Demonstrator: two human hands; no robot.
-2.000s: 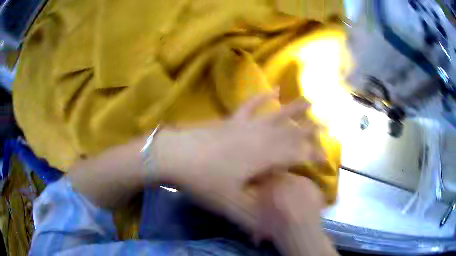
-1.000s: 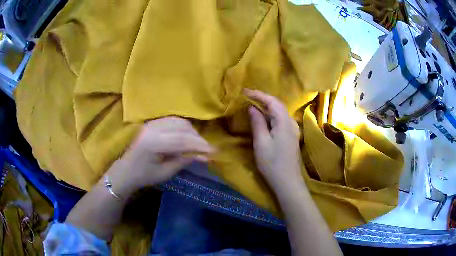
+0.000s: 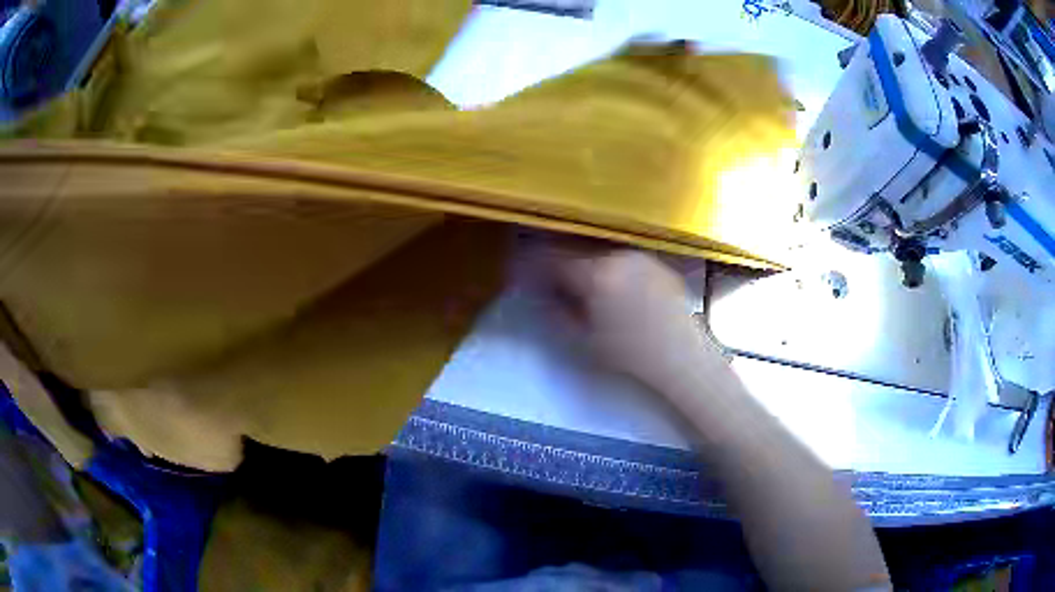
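The mustard-yellow cloth (image 3: 347, 266) is stretched from the left edge towards the sewing machine, blurred by motion, with a long folded edge or seam running across it. Its right end lies left of the needle area, in strong lamp glow. My right hand (image 3: 619, 306) is blurred at the cloth's lower edge below that seam; its fingertips are partly hidden, so its grip cannot be told. My left hand is not visible; only a blue sleeve shows at the lower left. The white sewing machine head (image 3: 885, 139) with a blue stripe stands at the right, above the pale needle plate (image 3: 856, 330).
Measuring-tape markings (image 3: 555, 457) run along the table's curved front edge. A white strip bundle (image 3: 969, 347) hangs at the machine's right, beside a slim dark tool (image 3: 1023, 423). A blue basket edge (image 3: 174, 520) with yellow pieces is at the lower left.
The cloth has moved from a heap over the table's front to a stretched sheet reaching left, uncovering tabletop and needle plate. My left hand has left the view; my right hand stays near the middle.
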